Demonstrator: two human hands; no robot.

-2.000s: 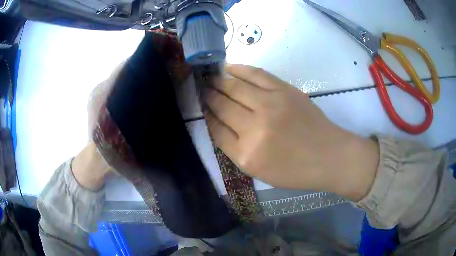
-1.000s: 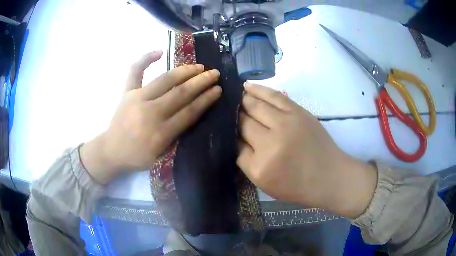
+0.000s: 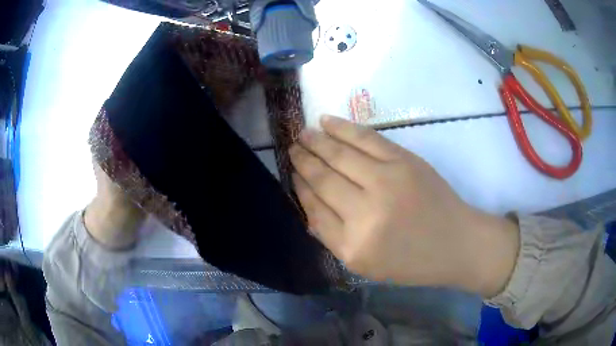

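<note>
The black-faced piece (image 3: pixel 196 155) slants from the machine down to the table's front edge, with tweed plaid showing along its left edge and at its top. My left hand (image 3: pixel 113 208) is behind the piece and holds its left side up; its fingers are hidden. The narrow plaid strip (image 3: pixel 285 111) runs from under the machine head towards me. My right hand (image 3: pixel 385 196) lies along the strip's right side, its fingertips on it and its thumb hidden. The grey-blue ribbed knob (image 3: pixel 285 34) hides the needle area.
Scissors with red and yellow-orange handles (image 3: pixel 508 74) lie on the white table at the right. A small dark fabric scrap (image 3: pixel 559 13) is at the upper right. A measuring scale (image 3: pixel 182 278) runs along the front edge. Blue bins (image 3: pixel 143 314) show below the table.
My left hand has moved from on top of the black-faced piece to behind it. The piece has swung left and lifted off the strip. My right hand stays beside the strip.
</note>
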